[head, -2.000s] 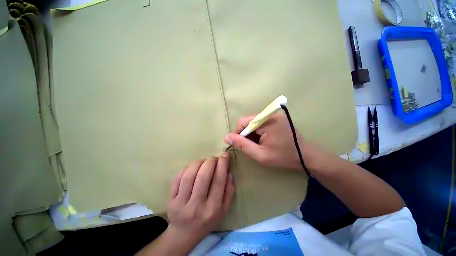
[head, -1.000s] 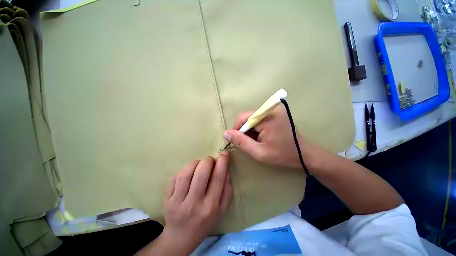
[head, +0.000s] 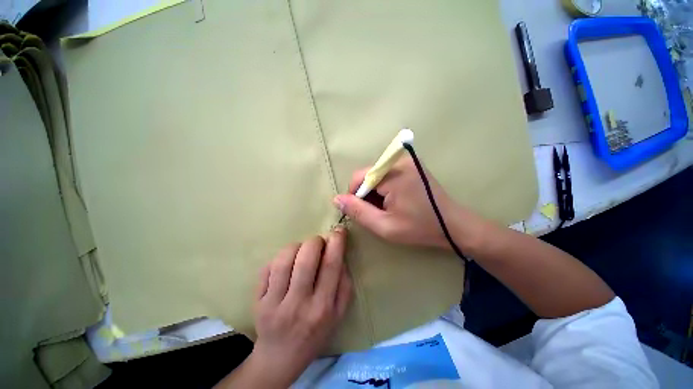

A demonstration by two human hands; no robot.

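Observation:
The olive-khaki bag panel (head: 190,152) lies flat in front of me, its stitched seam running down the middle. My right hand (head: 399,203) grips the cream-yellow awl (head: 384,166) like a pen. Its thin dark tip points down to the left at the seam, just above my left fingertips. A black cord runs from its white end over my right wrist. My left hand (head: 304,296) lies on the panel left of the seam, fingers together, pressing it. Whether the tip touches or enters the panel is too small to tell.
Right of the panel lie a small hammer (head: 537,99), black thread snips (head: 563,186) and a blue tray (head: 617,162) with small metal pieces. A tape roll (head: 583,6) is cut off at the top edge. Stacked panels (head: 38,190) stand at the left.
The awl's white end has swung a little up and to the left, so the awl stands steeper. My left hand stays at the seam. The view has shifted slightly.

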